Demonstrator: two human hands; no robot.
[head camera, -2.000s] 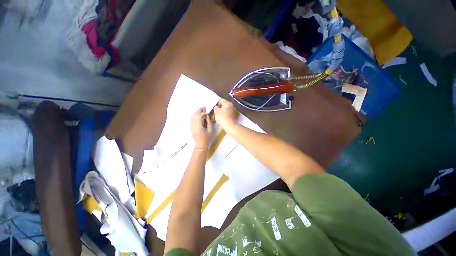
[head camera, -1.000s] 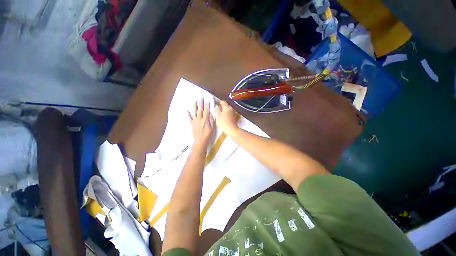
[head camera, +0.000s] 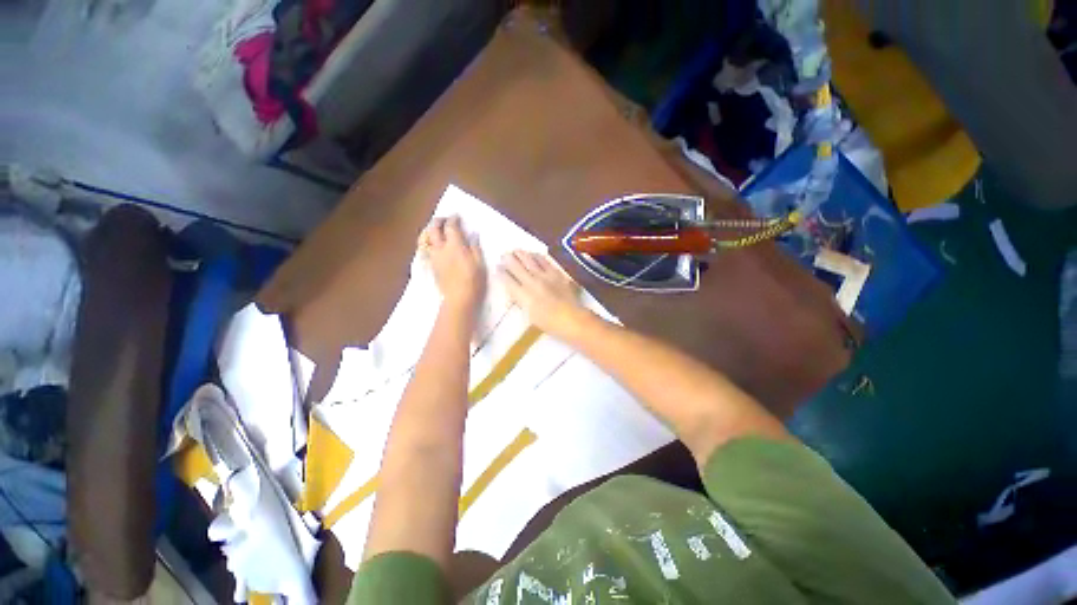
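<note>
A garment panel (head camera: 591, 402), white side up with mustard strips across it, lies spread on the brown pressing table (head camera: 520, 130). My left hand (head camera: 452, 262) rests on the panel near its far left corner. My right hand (head camera: 540, 287) lies palm down on the panel near its far right edge. Both hands look flat on the cloth and hold nothing visible. The steam iron (head camera: 638, 242), with an orange-brown handle, stands on the table just beyond my right hand, untouched, its tip pointing left.
Crumpled white and mustard panels (head camera: 254, 508) lie at the table's left. A long brown padded arm (head camera: 116, 402) is farther left. A blue scrap bin (head camera: 903, 266) with offcuts stands at right. The iron's wrapped hose (head camera: 815, 177) hangs at upper right.
My left hand has moved away from my right hand to the panel's far left edge. My right hand, earlier pinching at the seam, now lies flatter. The iron has not been taken up.
</note>
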